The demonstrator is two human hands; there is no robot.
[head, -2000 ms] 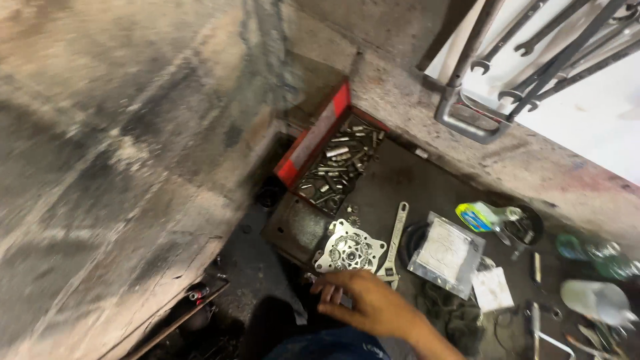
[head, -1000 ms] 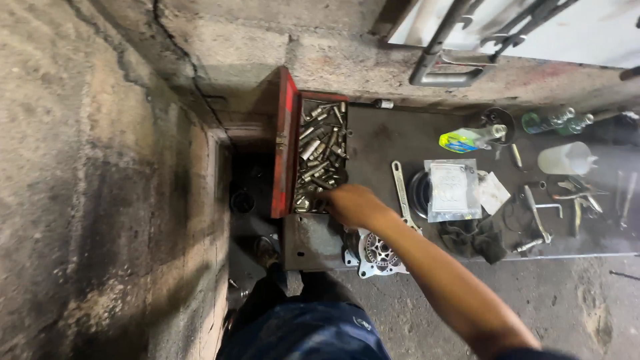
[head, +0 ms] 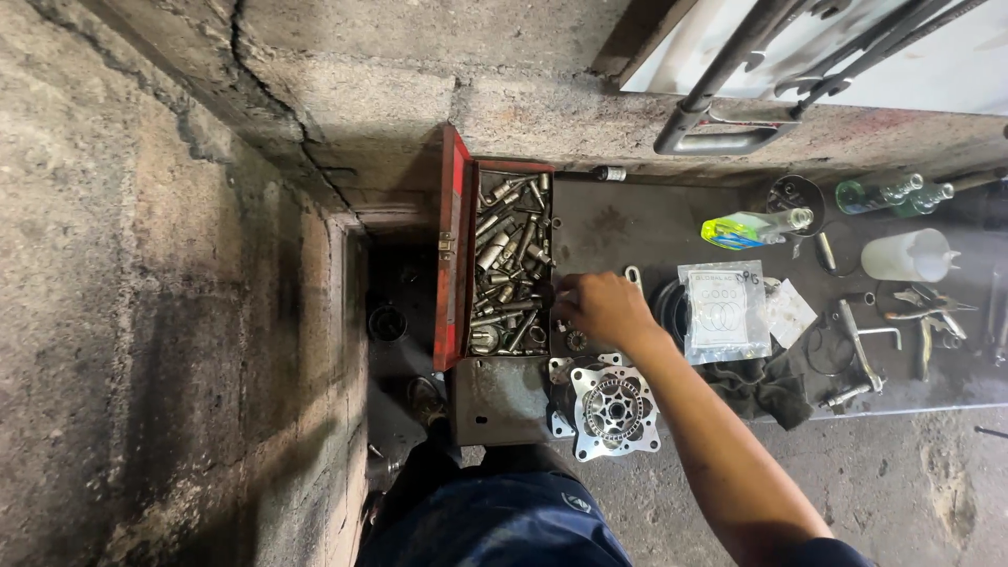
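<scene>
My right hand [head: 602,309] is at the right edge of a red metal toolbox [head: 447,291], its fingertips beside the sockets [head: 508,256] that fill the box. The fingers are bent, and whether they grip anything is unclear. Just below the hand lies a small toothed bearing ring [head: 576,340]. Nearer my body, a machined metal plate with a gear-like centre [head: 617,412] rests at the bench's front edge, over another metal part. Behind my hand shows the end of a wrench [head: 633,276]. My left hand is out of view.
Right of my arm are a bagged seal kit [head: 724,311], a dark cloth [head: 760,386], a yellow-green bottle [head: 744,231], a white plastic container [head: 906,256], pliers [head: 923,303] and glass bottles. A concrete wall [head: 378,102] stands behind; a hacksaw [head: 728,142] hangs above.
My right hand has moved from beside the machined plate to the socket box, then slightly right to the box's edge. The view has turned and come closer.
</scene>
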